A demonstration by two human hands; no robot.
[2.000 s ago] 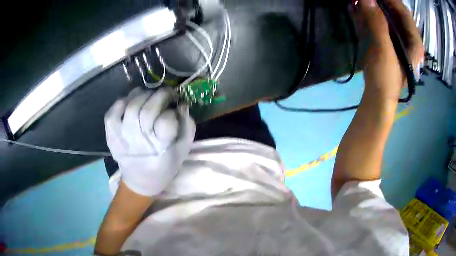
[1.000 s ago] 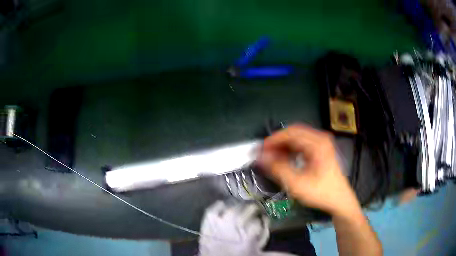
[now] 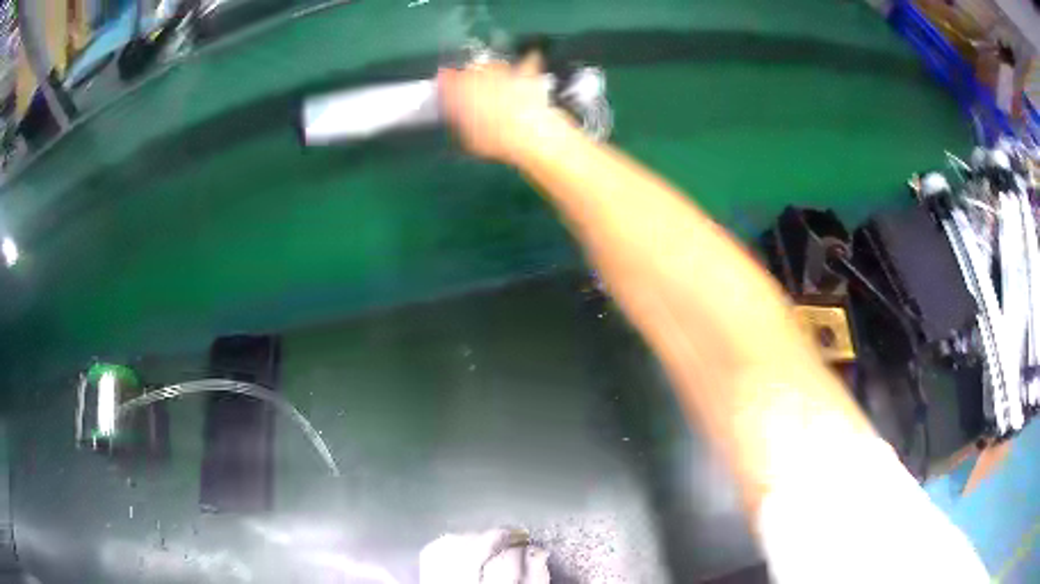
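Note:
My bare right hand is stretched far across the bench and is closed around one end of a silver-white bar unit. The other end of the bar points left. White wires and a round grey part show just right of my hand; the circuit board cannot be made out. My gloved left hand is low at the bottom edge, partly cut off, with its fingers curled. A thin solder wire arcs from the green-rimmed spool towards it; its end near the glove is not clear.
A flat black rectangle lies right of the spool. The black iron stand with its yellow sponge tray and a black box are at the right. Silver bars are piled at the right bench end. A blue rim is at the top right.
My right hand has carried the bar unit from the near mat to the far side of the bench. My left hand is away from the bar. The solder wire now hangs in a slack arc.

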